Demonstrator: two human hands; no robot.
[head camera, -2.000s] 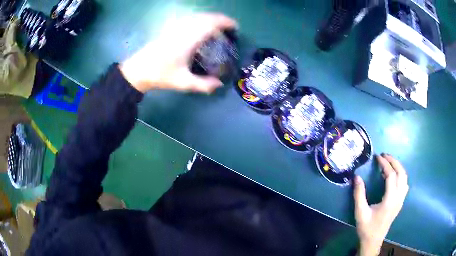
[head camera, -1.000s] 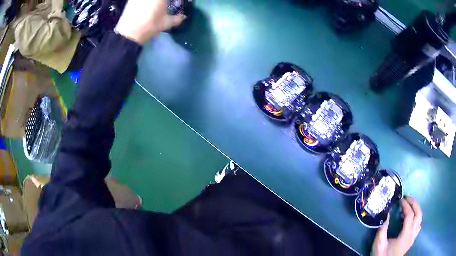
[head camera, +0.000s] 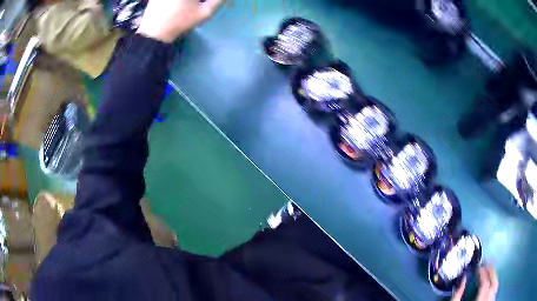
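Several round black housings, open side up with silvery-white circuit boards in them, form a slanting row on the green bench, from one at the upper middle to one at the lower right. Coloured wires show at some board edges. My right hand is at the lower right end of the row, fingers apart beside the last housing's rim, cut off by the bottom edge. My left hand is at the top left, cut off by the top edge; whether it holds anything cannot be seen. The picture is blurred.
A white-grey box, likely the screw feeder, stands at the right edge, with a blurred dark object beside it. More dark units lie at the top right. The bench's near edge runs diagonally; cartons and a plastic-wrapped stack are at left.
The row has grown longer at its upper left end, with more housings than before. My left hand has reached up and left; the housing earlier in it is out of sight there. The view has shifted.
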